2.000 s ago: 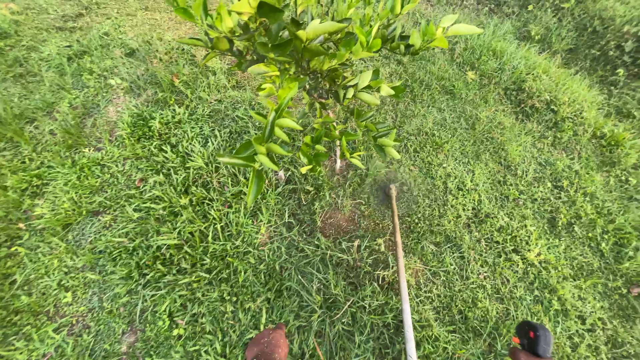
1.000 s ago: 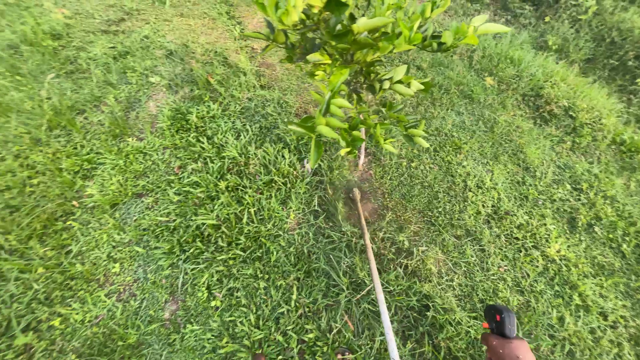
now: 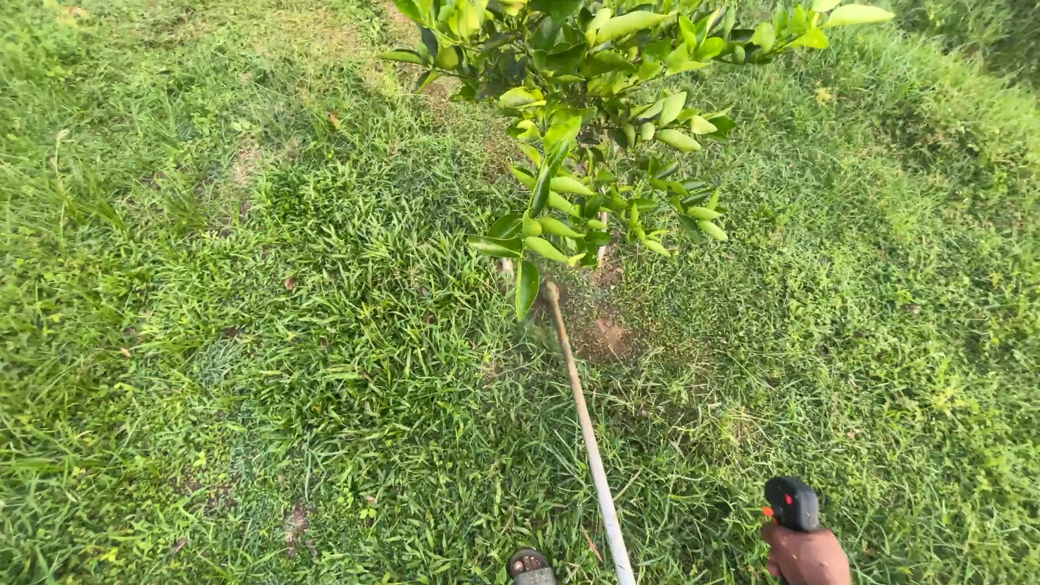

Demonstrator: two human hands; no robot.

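Observation:
My right hand (image 3: 806, 556) is at the bottom right, closed around a black control handle (image 3: 793, 504) with orange-red parts. My left hand is out of view. The long pale shaft of a grass trimmer (image 3: 595, 463) runs up from the bottom edge to a brown-stained head (image 3: 552, 290) low over the grass. Blurred specks surround that head, and its cutting part cannot be made out. Just beyond and above it stands a young leafy tree (image 3: 569, 146), its thin trunk (image 3: 602, 236) partly hidden by leaves. A patch of bare soil (image 3: 609, 337) lies right of the head.
Low-hanging leaves (image 3: 526, 288) reach down right beside the trimmer's head. A sandaled foot (image 3: 532, 567) shows at the bottom edge. Thick grass (image 3: 325, 366) spreads on both sides, with a taller green bank (image 3: 967, 106) at the upper right.
The trimmer's head has swung left, from the right of the trunk to its left. My right hand shows more fully than two seconds ago, still on the handle. The foot has come into view.

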